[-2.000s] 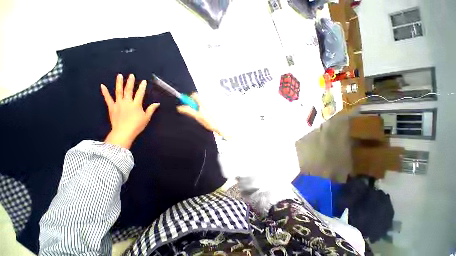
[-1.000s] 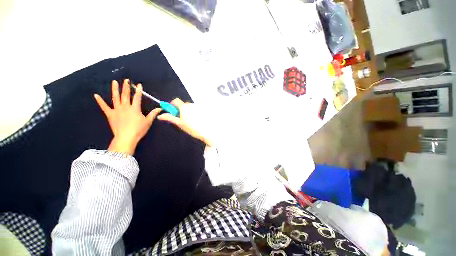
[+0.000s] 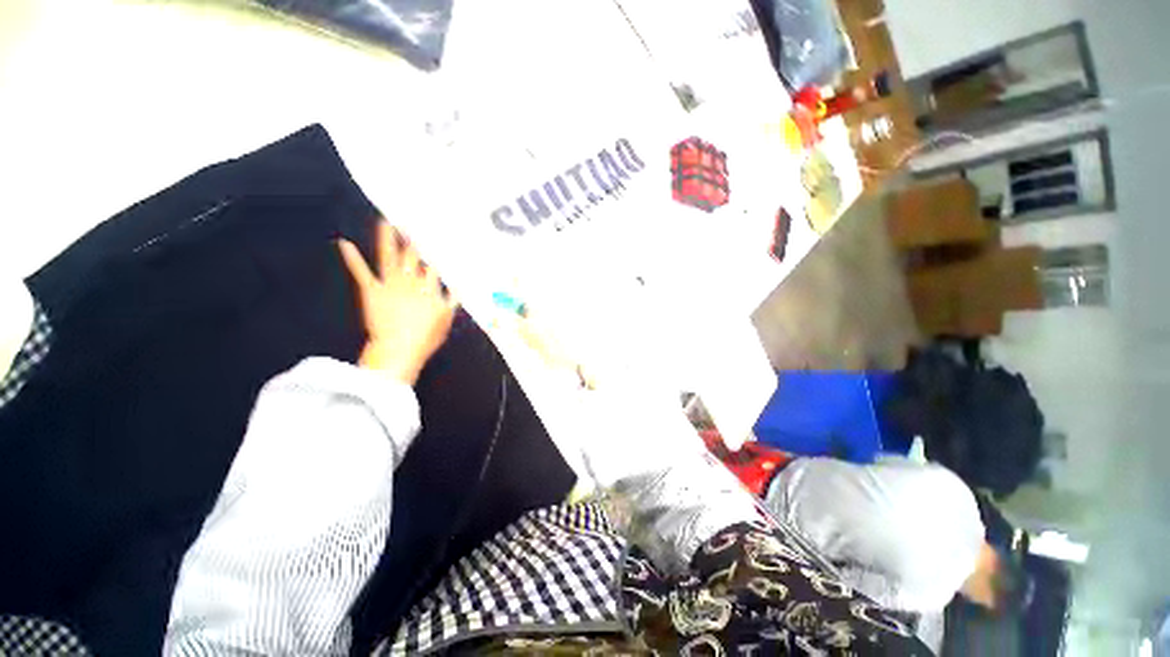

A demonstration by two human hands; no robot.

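Observation:
A dark garment (image 3: 244,347) with black-and-white gingham armhole trim lies flat over the left of the view. A pale line shows near its upper edge and another near its right side. My left hand (image 3: 404,308) lies on the garment near its right edge, fingers spread, holding nothing. My right hand (image 3: 545,349) is just right of the garment over the white surface, washed out by glare. A small teal part of the air gun (image 3: 509,303) shows at its fingertips; the nozzle cannot be made out.
A printed poly bag (image 3: 565,190) and a red-and-black blocky item (image 3: 699,175) lie beyond my right hand. A small dark red-edged object (image 3: 780,235) is near the table edge. Dark packets (image 3: 802,45) lie at the far side. A blue bin (image 3: 821,413) and another person (image 3: 885,533) are at right.
My left hand has moved right across the garment to its edge. My right hand with the teal tool has moved off the garment, right and toward me. The view has shifted.

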